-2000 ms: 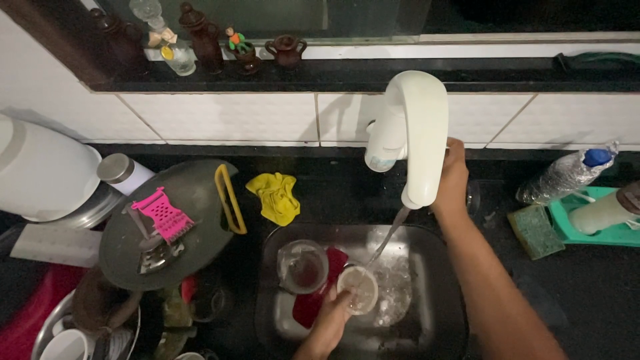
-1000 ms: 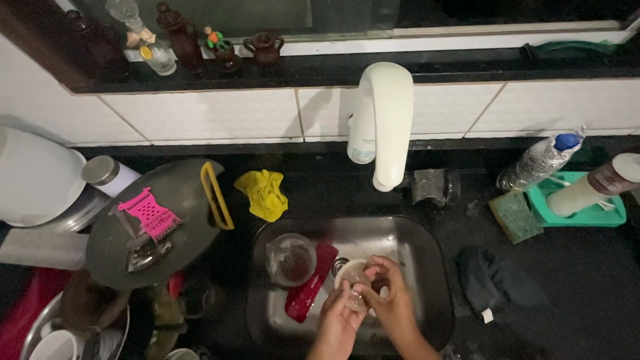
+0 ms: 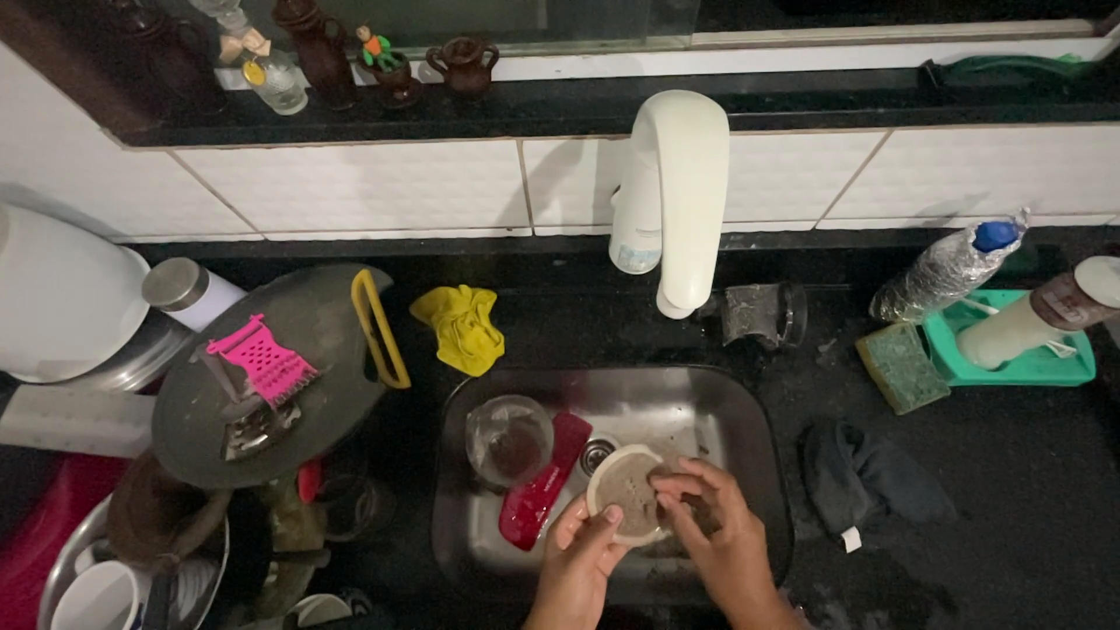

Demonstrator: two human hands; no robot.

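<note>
My left hand (image 3: pixel 588 547) grips a small round strainer-like disc with a pale rim (image 3: pixel 632 494) by its lower left edge, over the sink. Dark specks lie on its greyish middle. At its right side my right hand (image 3: pixel 713 516) has thumb and fingertips close together at the rim; whether they pinch anything is unclear. Left of the hands, in the steel sink (image 3: pixel 717 394), a clear round container (image 3: pixel 509 440) stands beside a red plastic piece (image 3: pixel 544 481). The drain (image 3: pixel 598 455) shows just above the disc. No water runs from the white faucet (image 3: pixel 691 201).
A yellow cloth (image 3: pixel 461 328) and a pan lid (image 3: pixel 289 367) with a pink grater (image 3: pixel 262 359) lie left of the faucet. To the right are a glass (image 3: pixel 763 315), a sponge (image 3: pixel 903 367), a green tray (image 3: pixel 1011 372) holding a bottle, and a dark cloth (image 3: pixel 862 477). Dishes fill the lower left.
Two seconds ago my right hand was at the faucet and water ran; by one second ago the flow had stopped and that hand had joined my left. The disc's face now shows more fully.
</note>
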